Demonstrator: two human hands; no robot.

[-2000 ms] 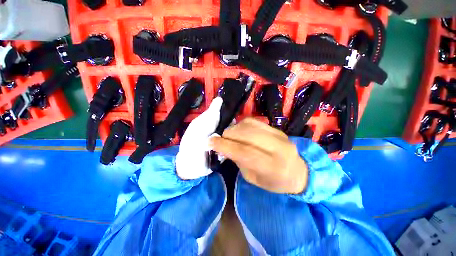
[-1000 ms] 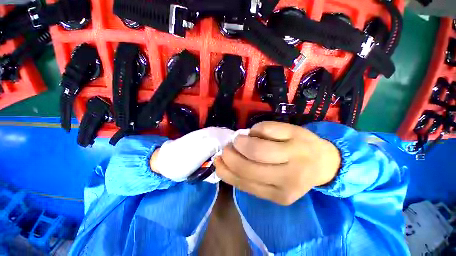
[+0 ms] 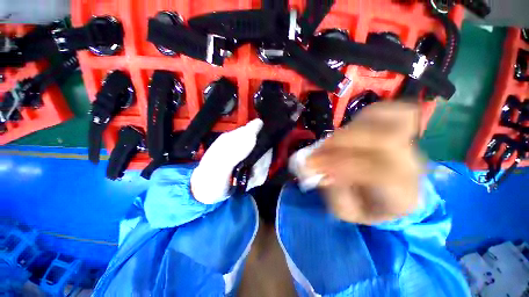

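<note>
My left hand [image 3: 226,163], in a white glove, holds a black watch [image 3: 250,159] in front of the near edge of the orange-red compartment tray [image 3: 239,65]. The watch's strap runs up toward the tray; the glove partly hides it. My bare right hand [image 3: 371,165] is blurred, to the right of the watch and apart from it. A small white cloth [image 3: 308,168] is pinched in its fingertips. Other black watches lie in the tray's pockets, some with straps across the dividers and silver buckles showing.
More orange-red trays with watches stand at the left [image 3: 43,119] and right [image 3: 484,139], on a green bench top [image 3: 473,87]. A grey object cuts in at the top right. Blue floor lies below, with blue stools [image 3: 61,270] at the lower left and pale boxes [image 3: 499,270] at the lower right.
My right hand has moved off the left hand to the right with the cloth. My left hand has turned, its fingers now pointing up, and more of the watch shows.
</note>
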